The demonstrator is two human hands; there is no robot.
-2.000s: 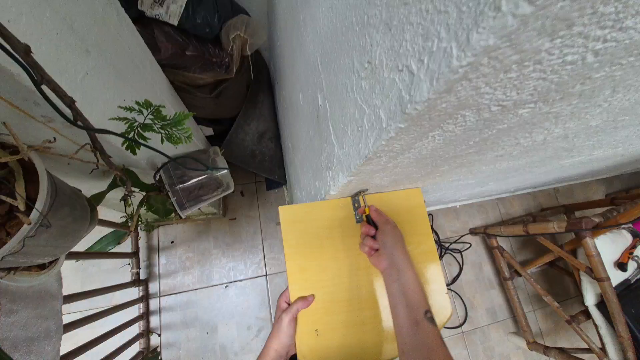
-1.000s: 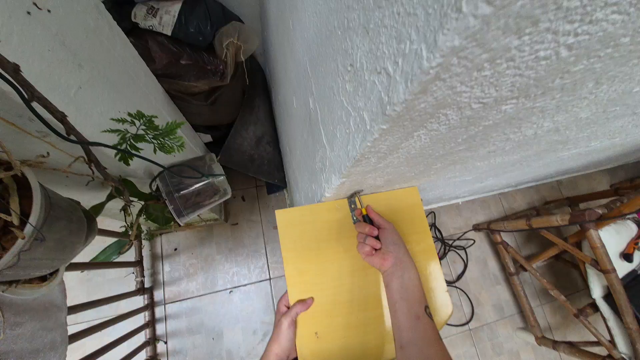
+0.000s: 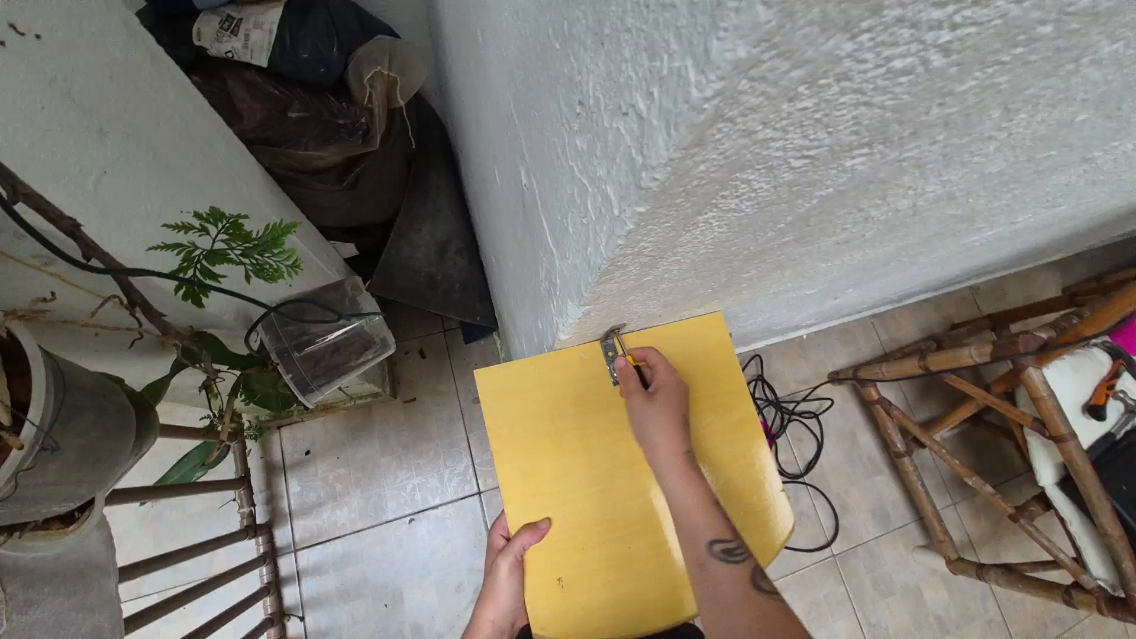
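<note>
A yellow board (image 3: 586, 470) lies before me, its far edge close to the corner of the white wall. My left hand (image 3: 510, 568) grips the board's left edge near the bottom, thumb on top. In my right hand (image 3: 655, 399) is a screwdriver (image 3: 632, 359) with a yellow and black handle, mostly hidden by the fingers. Its shaft reaches a small metal bracket (image 3: 612, 355) at the far edge of the board. Whether its tip sits in a screw cannot be told.
A rough white wall (image 3: 799, 177) rises beyond the board. Black cable (image 3: 790, 417) lies coiled on the tiled floor at right, beside a bamboo frame (image 3: 932, 364). At left are a potted plant (image 3: 53, 426), a clear plastic container (image 3: 328, 342) and wooden rails (image 3: 191, 488). Filled bags (image 3: 328, 151) stand behind.
My right hand has stayed at the bracket with the screwdriver, its fingers shifting slightly. My left hand and the board have kept their places.
</note>
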